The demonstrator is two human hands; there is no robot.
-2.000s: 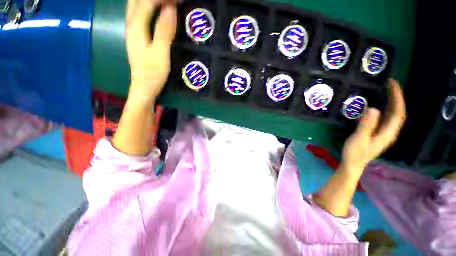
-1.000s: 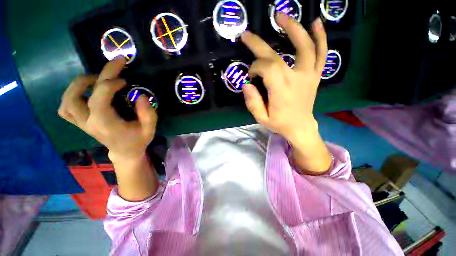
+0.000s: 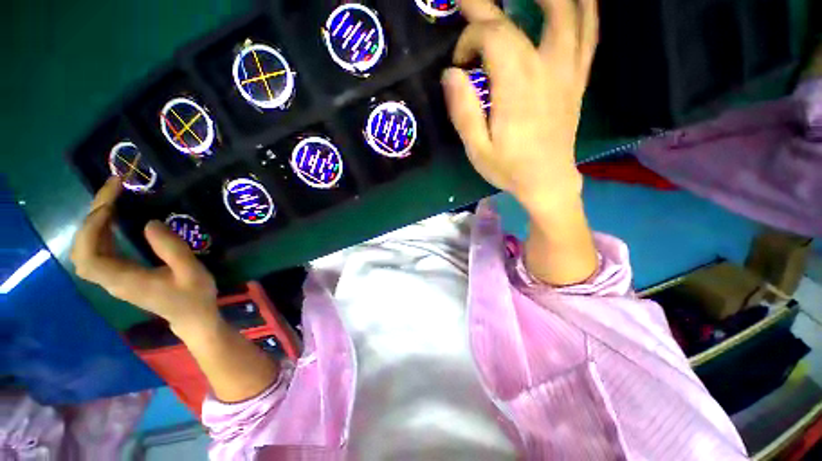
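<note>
A black foam tray [image 3: 287, 133] lies tilted on the green mat, with two rows of round silver-rimmed watch heads. Three far-row watches at the left, one of them this watch head [image 3: 263, 76], show crossed yellow lines. Others, such as this near-row watch head [image 3: 391, 129], show a purple-blue pattern. My left hand [image 3: 149, 270] is at the tray's left end, a fingertip touching or just beside the leftmost far-row watch, the thumb by the near-row one. My right hand [image 3: 527, 103] is over the tray's right part, fingers apart, partly hiding watches there. Its fingertips are cut off at the top edge.
A blue mat [image 3: 54, 333] lies at left. Black stacked trays [image 3: 721, 54] stand at right. A red bin [image 3: 180, 369] is below the bench edge at left. A pink sleeve [image 3: 744, 171] is at right, above an open box [image 3: 721, 311] with dark contents.
The tray now appears tilted, its left end lower in view. A third far-row watch now shows yellow crossed lines. My left hand has shifted left and down, my right hand slightly right and up.
</note>
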